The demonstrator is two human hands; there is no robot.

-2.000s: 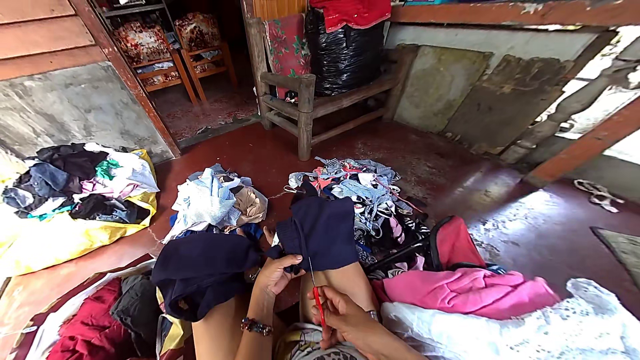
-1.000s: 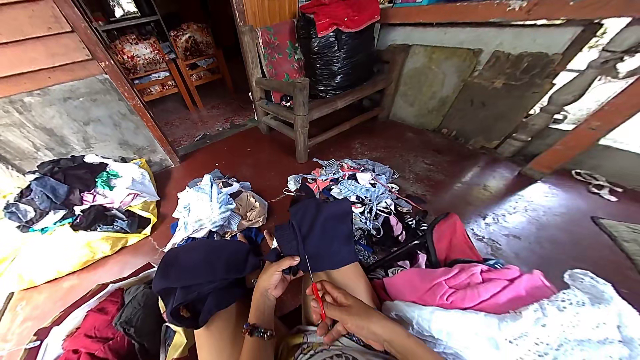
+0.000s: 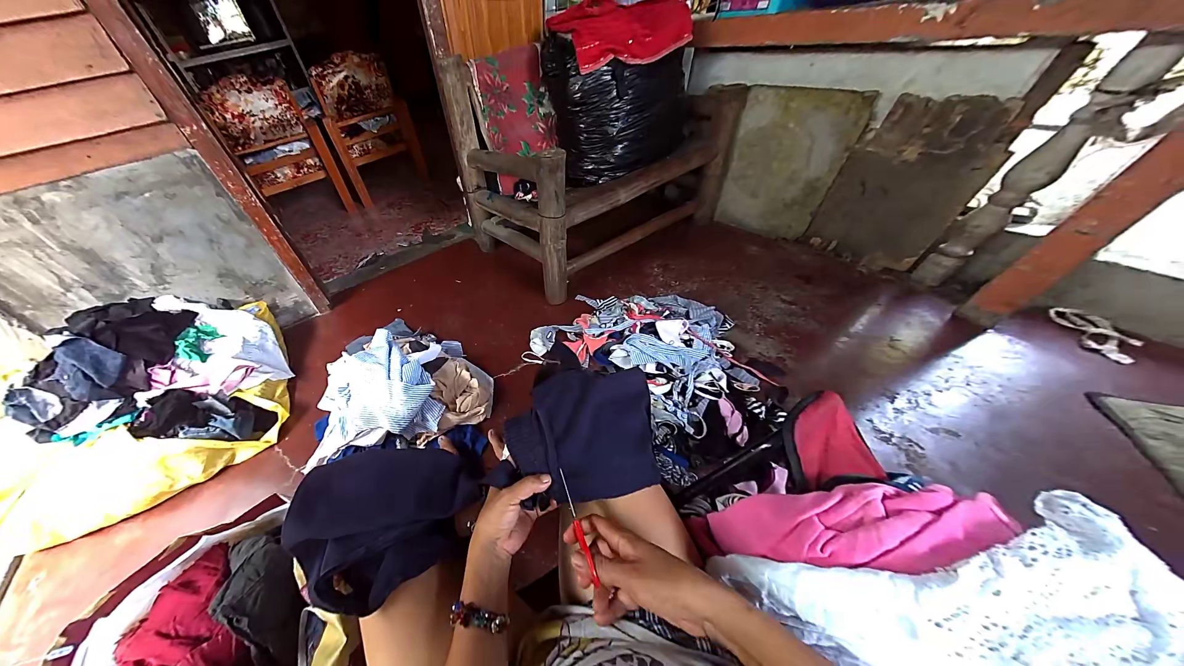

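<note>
My left hand pinches the near edge of a dark navy cloth that lies over my right leg. In my right hand are scissors with red handles; their thin blade reaches up onto the navy cloth, just right of my left fingers. Whether the blades are apart cannot be told. Another bunched navy cloth covers my left knee. A beaded bracelet is on my left wrist.
Piles of fabric scraps and light cloth lie ahead. A yellow sack with clothes is at left, pink cloth and white lace at right. Behind stands a wooden bench.
</note>
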